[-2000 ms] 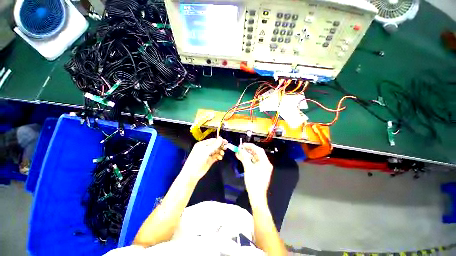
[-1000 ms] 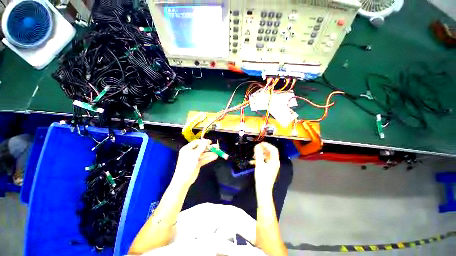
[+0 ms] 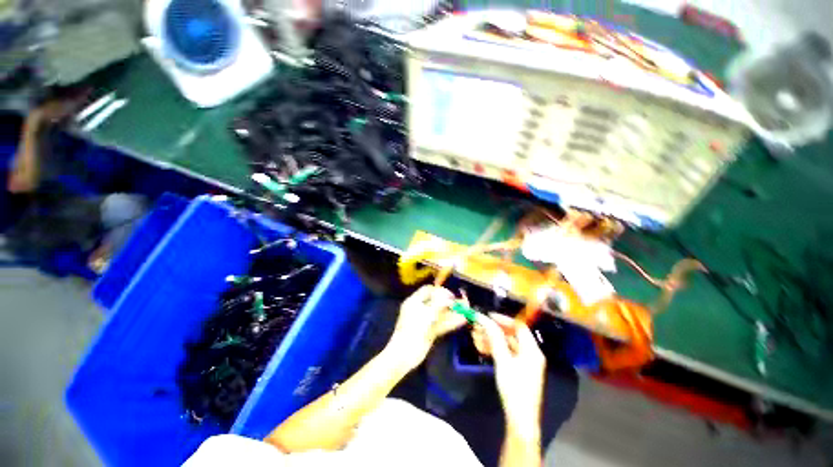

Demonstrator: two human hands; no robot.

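Note:
My left hand (image 3: 427, 317) is closed on a cable end with a green label (image 3: 464, 311), in front of the yellow-orange fixture strip (image 3: 493, 275). My right hand (image 3: 511, 344) is beside it, its fingertips at the other end of the label. The small connector between my fingers is blurred, and whether the two ends are joined cannot be told. Orange test leads (image 3: 647, 270) run between the strip and the beige cable tester (image 3: 566, 119).
A black cable pile (image 3: 320, 119) lies on the green bench left of the tester. A large blue bin (image 3: 146, 337) with black cables stands left of my lap. Two fans, loose cables at right and, at far left, a person's arm (image 3: 29, 150) also show.
The view has swung and tilted, and the image is blurred. My right hand has come from apart to beside my left hand, at the green label.

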